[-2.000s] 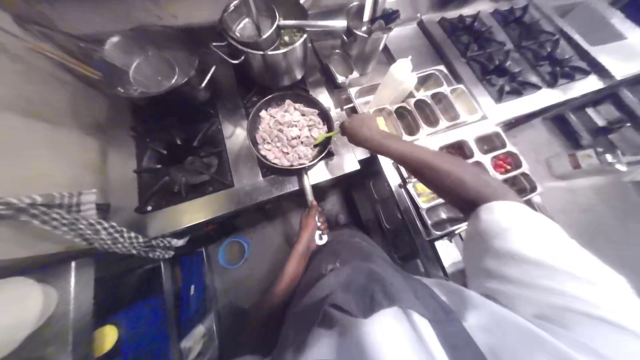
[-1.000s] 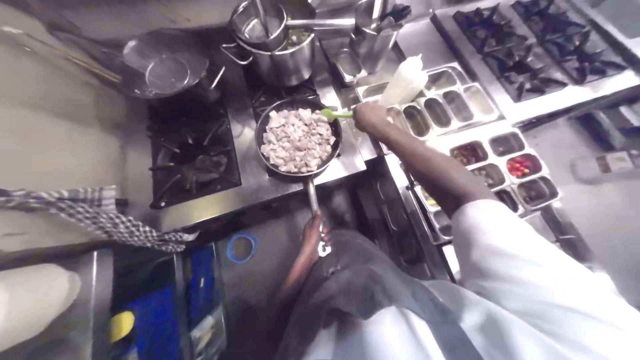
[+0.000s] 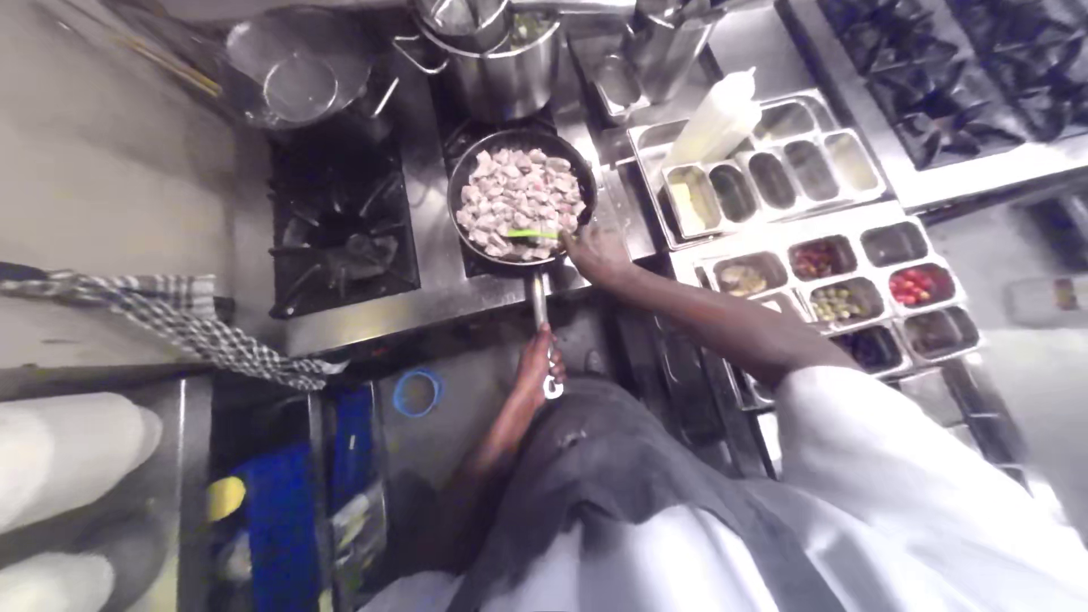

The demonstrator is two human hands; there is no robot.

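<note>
A dark frying pan (image 3: pixel 586 177) full of pale diced meat (image 3: pixel 518 194) sits over a burner of the gas range, its metal handle pointing toward me. My left hand (image 3: pixel 541 367) is closed around the end of that handle. My right hand (image 3: pixel 595 253) grips a green utensil (image 3: pixel 534 234), perhaps a spatula, whose visible part lies over the meat at the near right side of the pan. How its tip meets the meat cannot be told.
Behind the pan stands a steel stockpot (image 3: pixel 510 81) with a strainer. An unused burner grate (image 3: pixel 336 246) lies left. Metal ingredient pans (image 3: pixel 903 289) and a white squeeze bottle (image 3: pixel 714 119) are at right. A checked cloth (image 3: pixel 204 327) hangs left.
My right hand has moved from the upper right side of the pan toward its near right edge, bringing the green utensil along. My left hand stays on the handle.
</note>
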